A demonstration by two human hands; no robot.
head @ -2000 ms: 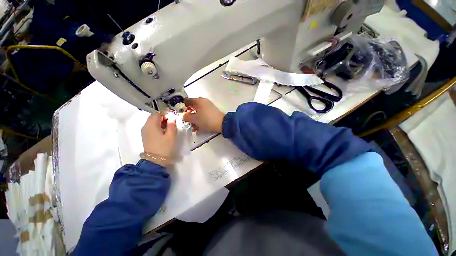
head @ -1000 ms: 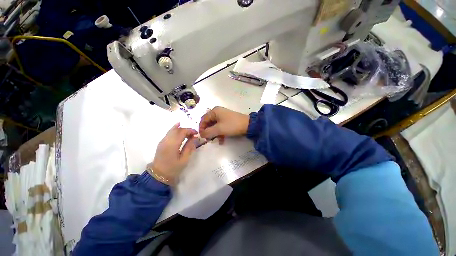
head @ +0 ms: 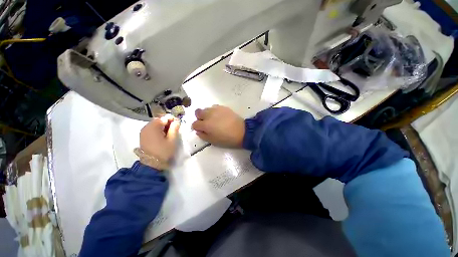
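The off-white sewing machine (head: pixel 201 40) spans the top of the view. Its presser foot area (head: pixel 176 111) is brightly lit. My left hand (head: pixel 158 143) is just left of it, thumb and fingertips pinched on a white fabric piece (head: pixel 173 125) that barely stands out from the white table. My right hand (head: pixel 219 126) is right of the foot, low over the bed, fingers curled; glare hides whether its fingertips hold fabric. A white piece (head: pixel 205 216) hangs below the table's front edge.
Black scissors (head: pixel 335 95) and a slim metal tool (head: pixel 246 73) lie right of the bed under crossed white strips (head: pixel 286 69). A clear bag with dark items (head: pixel 376 55) is behind them. Tied white bundles (head: pixel 35 211) are at lower left. White fabric (head: pixel 434 135) is at far right.
My hands came from near the foot toward the front edge, close together, and are now back beside the foot. They are now further apart than a second ago. The camera view has shifted.
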